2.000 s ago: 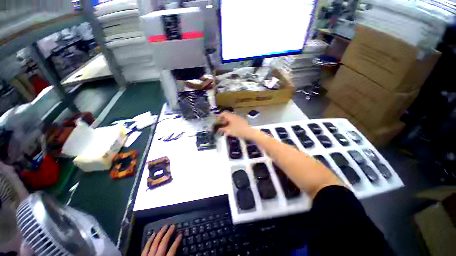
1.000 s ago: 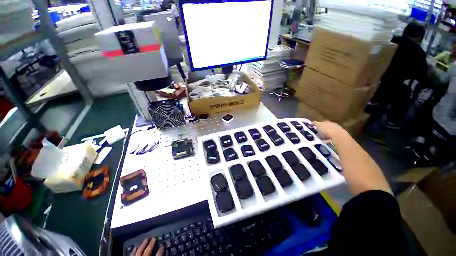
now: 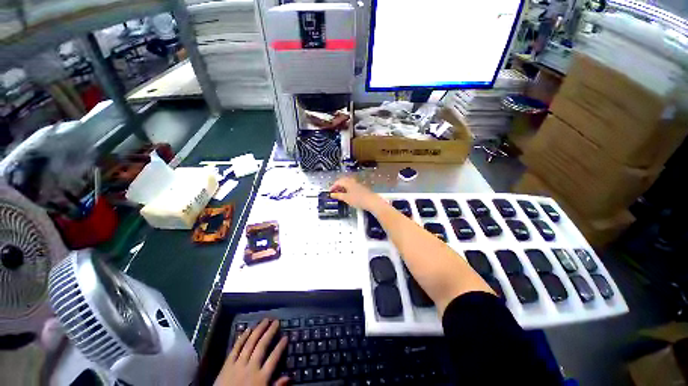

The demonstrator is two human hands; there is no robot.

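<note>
My right hand (image 3: 353,194) reaches over the tray to the small dark test fixture (image 3: 332,206); its fingertips are at the fixture's top right. Whether they hold a unit is too small to tell. The white product tray (image 3: 492,323) holds rows of black electronic units (image 3: 388,299), with a few greyer ones at the right; my forearm hides part of it. My left hand (image 3: 255,357) rests with fingers spread on the left end of the black keyboard (image 3: 324,348).
Orange-and-black frames lie on the white board (image 3: 262,242) and green mat (image 3: 213,223). A tissue box (image 3: 181,197) and desk fan (image 3: 113,317) are left. Behind stand a fan grille (image 3: 320,150), parts carton (image 3: 411,151), loose unit (image 3: 407,173) and monitor (image 3: 441,45).
My right hand has moved from the tray's far right edge to the fixture. My left hand shows more fully on the keyboard. The camera view has shifted.
</note>
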